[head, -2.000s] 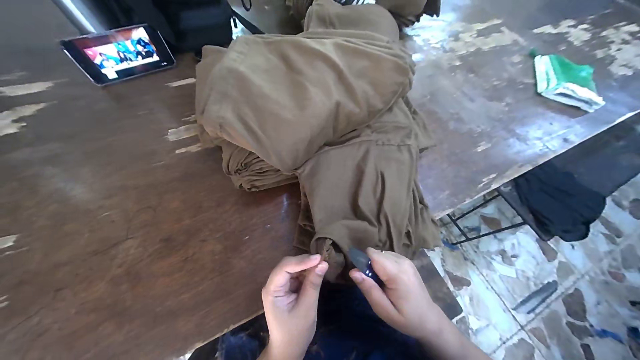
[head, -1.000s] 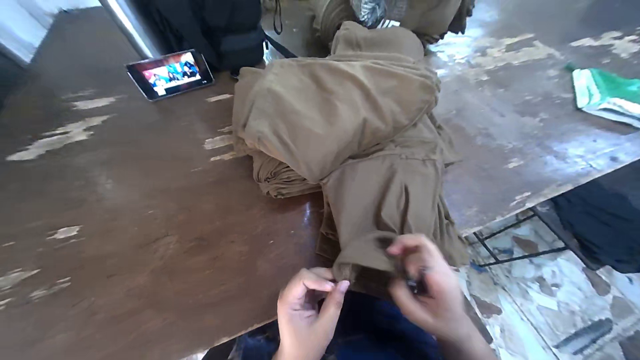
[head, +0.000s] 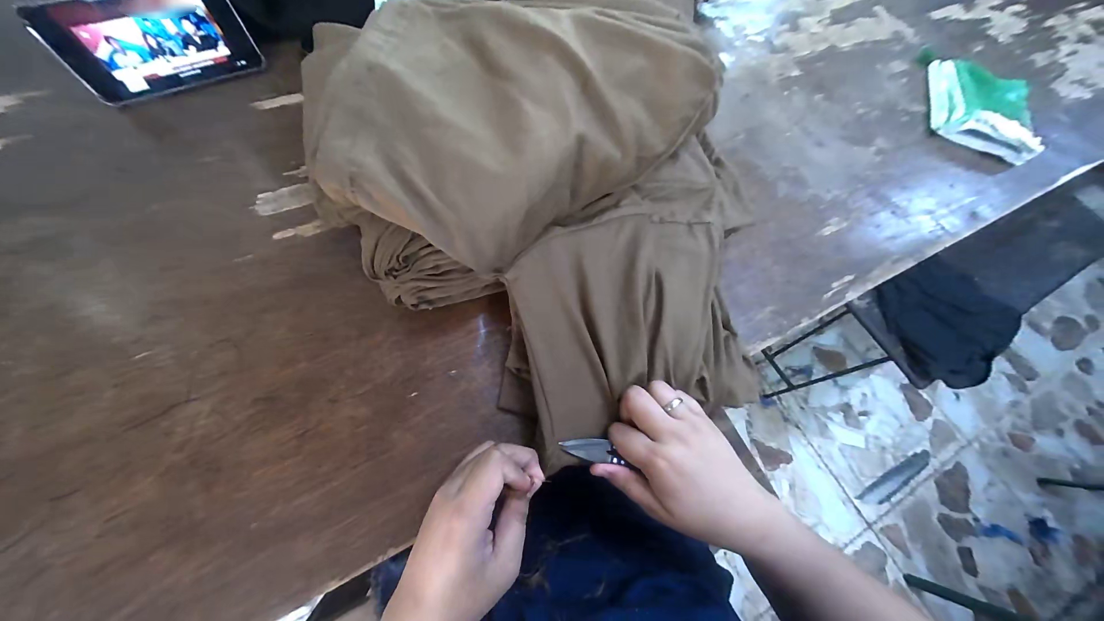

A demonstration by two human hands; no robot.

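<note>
Brown cloth garments [head: 517,121] lie in a folded heap on the table, with one part [head: 612,302] hanging toward me at the front edge. My right hand [head: 673,457], with a ring on one finger, holds a small pointed metal blade [head: 588,449], probably thread snips, its tip pointing left. Its fingers also rest against the brown cloth. My left hand [head: 487,509] is just left of the blade tip, thumb and fingertips pinched together beside the cloth's lower end. A tiny bit of thread seems to show at the fingertips.
A phone or small tablet [head: 164,43] with a lit screen lies at the far left of the worn wooden table [head: 216,388]. A green and white packet [head: 983,108] lies at the right. Dark cloth [head: 949,310] hangs over a metal-framed seat beyond the table edge, above a stone-patterned floor.
The brown cloth's end, raised and looped between both hands a second ago, now hangs flatter. My left hand has come away from it, and the blade shows plainly in my right hand.
</note>
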